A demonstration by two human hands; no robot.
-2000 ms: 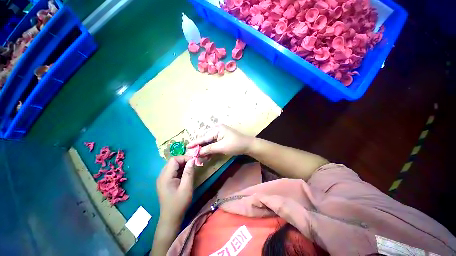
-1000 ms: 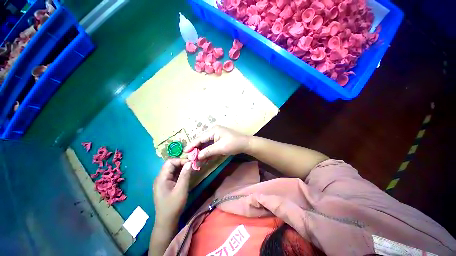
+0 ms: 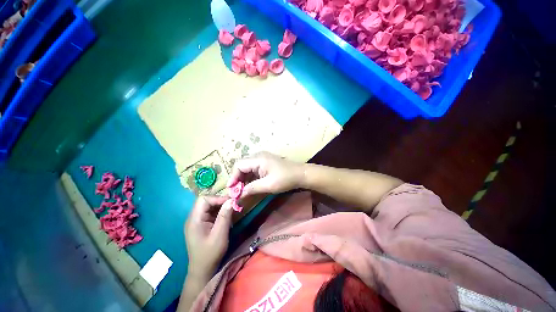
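My left hand (image 3: 209,226) and my right hand (image 3: 268,174) meet at the near edge of the cardboard sheet (image 3: 183,109). Both pinch a pink piece (image 3: 236,196) between thumb and fingertips. Its upper part looks cupped and a narrower part points down; whether it is one part or two I cannot tell. The fingertips hide some of it. A round green cap (image 3: 205,177) lies on the cardboard just left of my right fingertips. Several cupped pink parts (image 3: 250,53) lie beyond the cardboard. Small pink parts (image 3: 116,210) lie in a pile at left.
A large blue tray (image 3: 390,97) heaped with pink shells stands at the upper right. A squeeze bottle (image 3: 223,14) lies by the cupped parts. A white slip (image 3: 156,269) lies at lower left. Blue bins (image 3: 52,73) stand at upper left. A dark floor has striped tape (image 3: 488,177).
The view has shifted, so the bench things appear further left and the bottle is higher. Both hands still hold the pink piece, which has turned slightly between the fingertips.
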